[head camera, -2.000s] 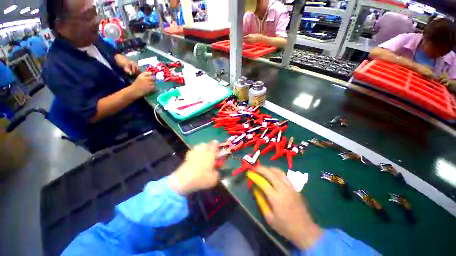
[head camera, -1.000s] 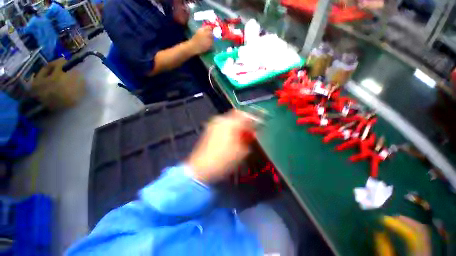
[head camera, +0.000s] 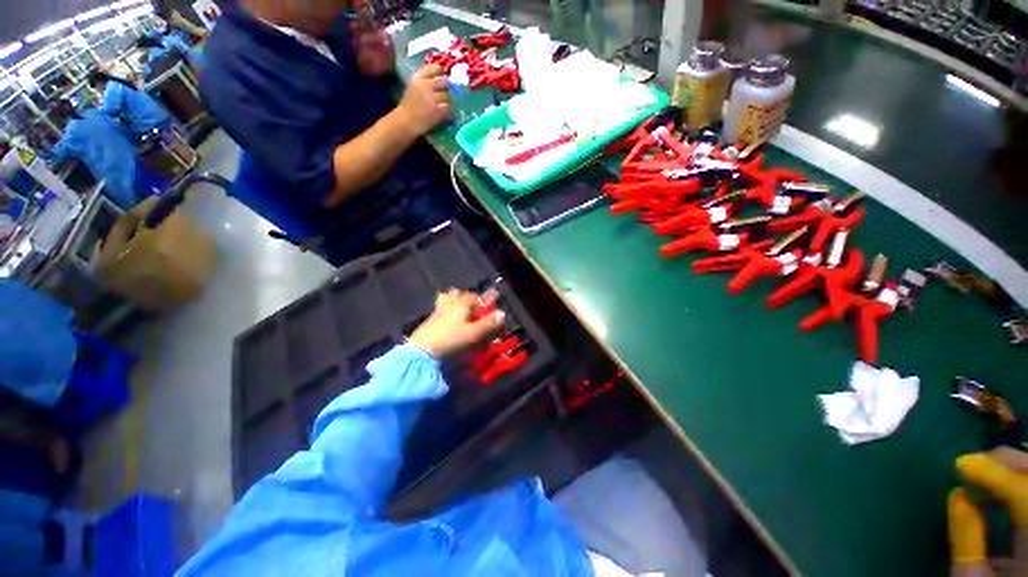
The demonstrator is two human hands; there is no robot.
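Observation:
My left hand point(head camera: 457, 323) is over the near right pockets of the black compartment tray point(head camera: 327, 295). Its fingers are closed on a red spring clamp point(head camera: 485, 307); the grip is partly hidden. More red clamps point(head camera: 499, 360) lie in the tray just below the hand. My right hand point(head camera: 997, 503) is cut off by the right edge of the picture. Its thumb and finger wear yellow cots and are apart, with nothing seen between them. A small black and gold module point(head camera: 983, 399) lies on the bench just beyond them.
A heap of red clamps point(head camera: 750, 231) lies on the green bench point(head camera: 631, 304), with a crumpled white wipe point(head camera: 870, 402) nearer me. Behind are two bottles point(head camera: 758, 101), a green tray point(head camera: 569, 158) and a dark phone-like slab point(head camera: 558, 203). A person in dark blue point(head camera: 304, 107) sits beyond the black tray.
My left hand has moved from the clamp heap, across the bench edge, to the black tray. My right hand has moved away to the right edge. The view has turned left.

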